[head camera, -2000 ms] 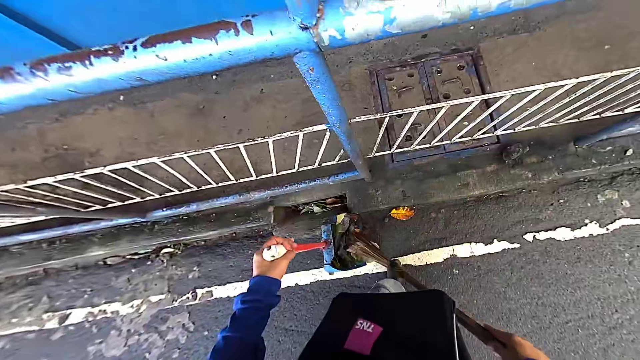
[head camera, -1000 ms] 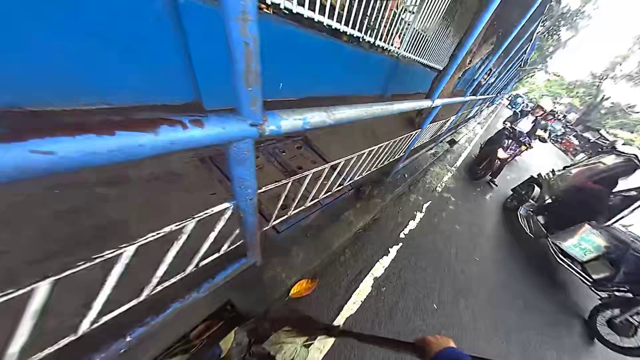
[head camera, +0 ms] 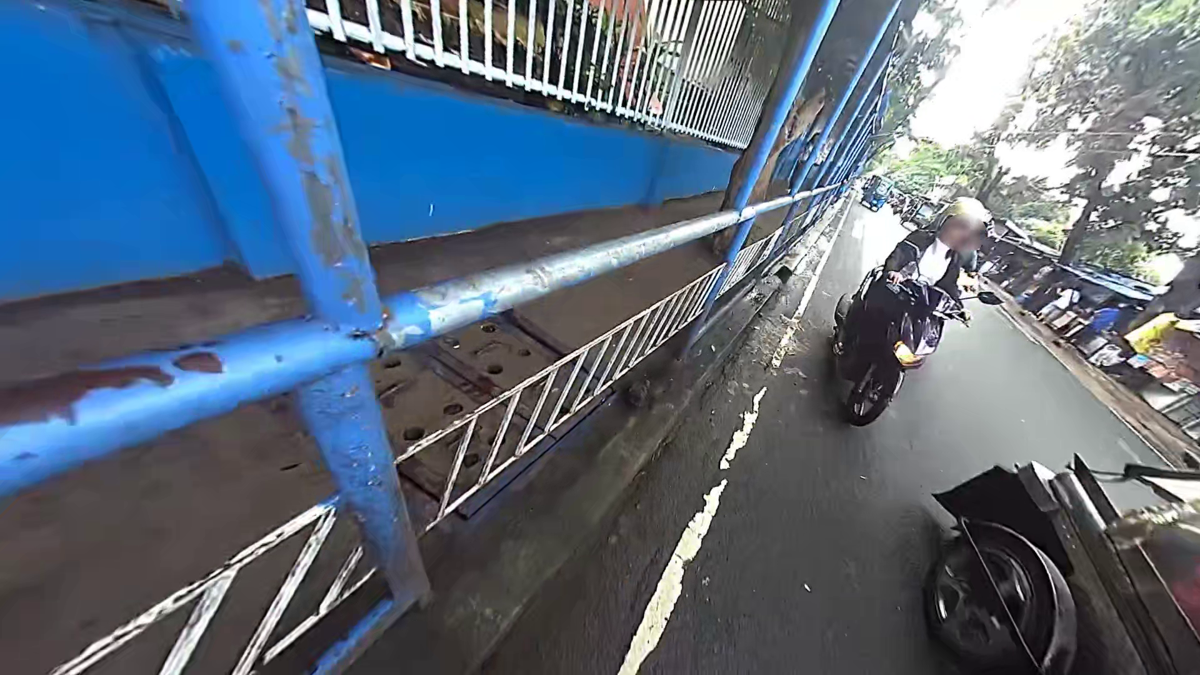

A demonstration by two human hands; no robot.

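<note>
Neither my left hand nor my right hand shows in the head view, so what they hold or touch is hidden. The broom and the dustpan are out of the picture too. Closest to me on the left stands a blue metal railing post [head camera: 361, 469] with chipped paint, joined to a blue horizontal pipe rail [head camera: 562, 267]. Below the pipe runs a low white metal grille [head camera: 539, 412]. Behind it, a metal cover with holes [head camera: 469, 366] lies in the pavement.
A person on a dark motorcycle [head camera: 877, 337] is on the road at right of centre. Another vehicle's wheel [head camera: 998, 591] is close at lower right. A worn white road line [head camera: 689, 553] runs beside the concrete curb [head camera: 562, 553]. A blue wall [head camera: 525, 169] stands behind the railing.
The view has swung up and along the road. My hands, the broom and the dustpan, visible two seconds ago, have left the view. A motorcycle and rider now show on the road.
</note>
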